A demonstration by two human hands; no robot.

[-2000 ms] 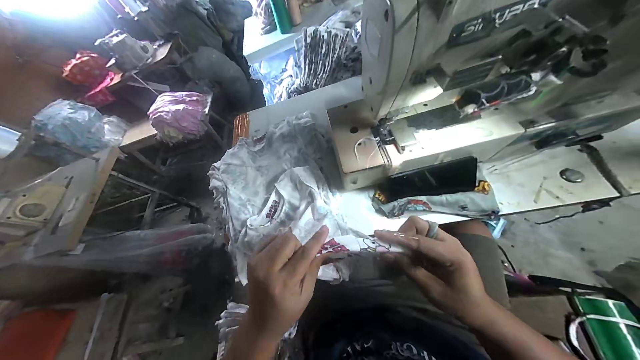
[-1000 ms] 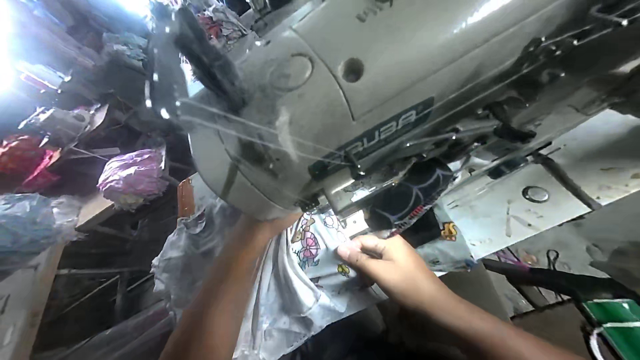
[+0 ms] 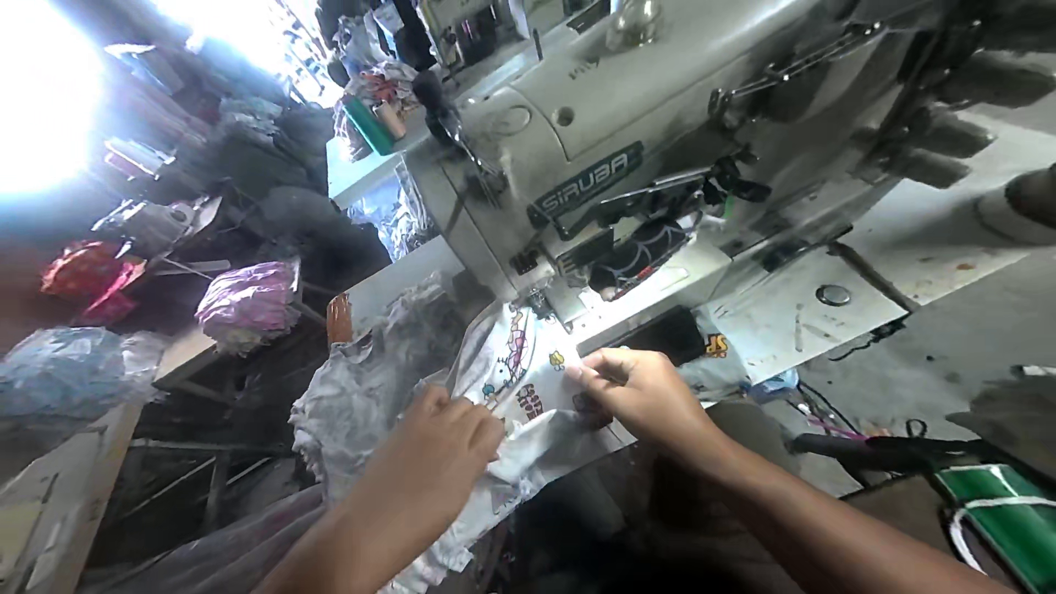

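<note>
A white fabric piece with coloured cartoon prints (image 3: pixel 536 371) lies under the needle area of a Siruba sewing machine (image 3: pixel 610 107). My left hand (image 3: pixel 450 437) grips the cloth at its left side, fingers curled. My right hand (image 3: pixel 635 384) pinches the right edge between thumb and fingers, just below the presser foot (image 3: pixel 540 305). A crumpled heap of pale grey-white cloth (image 3: pixel 355 396) lies left of the printed piece and touches it. The cloth's far edge at the foot is partly hidden by the machine head.
Dark material (image 3: pixel 668 334) and a printed cloth lie on the machine table (image 3: pixel 825 305) at right. A green thread cone (image 3: pixel 367 124) stands behind the machine. Pink bundled cloth (image 3: pixel 247 305) sits on a bench at left. A green-and-white object (image 3: pixel 1002 511) is at lower right.
Two seconds ago both hands held cloth in front of the machine; the printed cloth is now at the needle area. Since one second ago my left hand has come back from beside the machine head. The view has shifted.
</note>
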